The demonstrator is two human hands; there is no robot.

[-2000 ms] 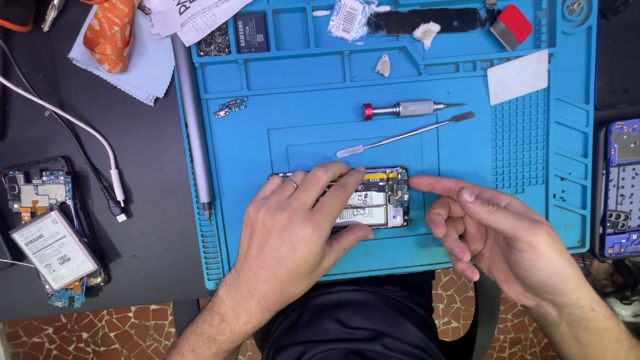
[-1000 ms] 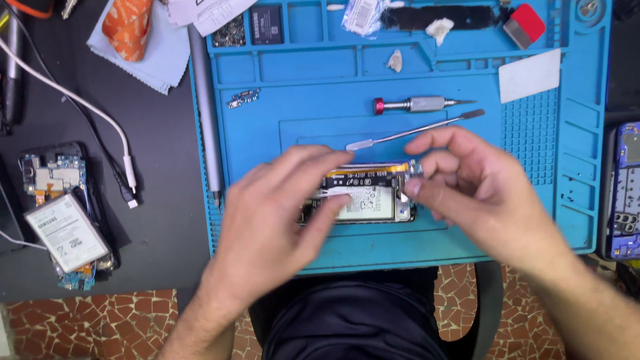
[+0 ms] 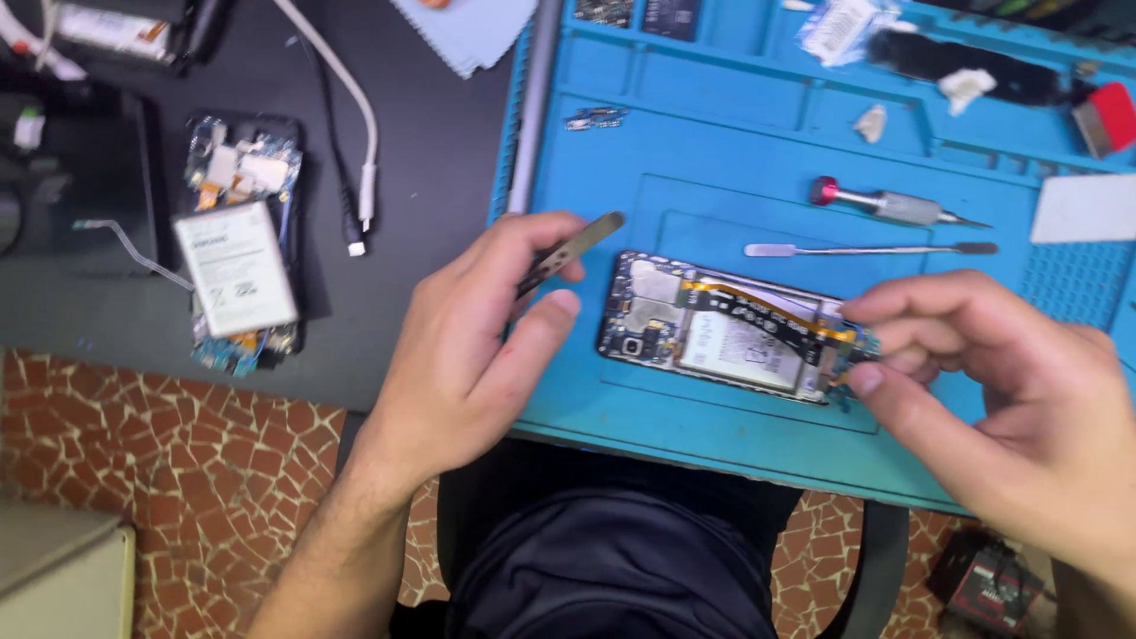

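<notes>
An opened smartphone (image 3: 657, 355) lies slightly tilted on a blue silicone repair mat (image 3: 568, 390), its battery (image 3: 737, 351) showing. Black and orange flex cables (image 3: 754, 306) run lengthwise over it. My right hand (image 3: 985, 364) pinches a small circuit board (image 3: 852, 351) at the phone's right end between thumb and fingers. My left hand (image 3: 488, 328), off the phone's left end, holds metal tweezers (image 3: 581, 244), whose far part is hidden by the hand. Behind the phone lie a metal spudger (image 3: 870, 250) and a precision screwdriver (image 3: 887, 206) with a red cap.
Left of the mat, a second opened phone (image 3: 288, 160) lies under a loose battery (image 3: 235, 271). Cable ends (image 3: 366, 200) are beside it. A small board (image 3: 596, 118) sits at the mat's upper left. A white card (image 3: 1084, 209) and a red-and-metal block (image 3: 1109, 120) are at right.
My left hand has left the phone, moved left and now shows tweezers. My right hand, off the phone two seconds ago, now grips the small board at its right end. The view has shifted left.
</notes>
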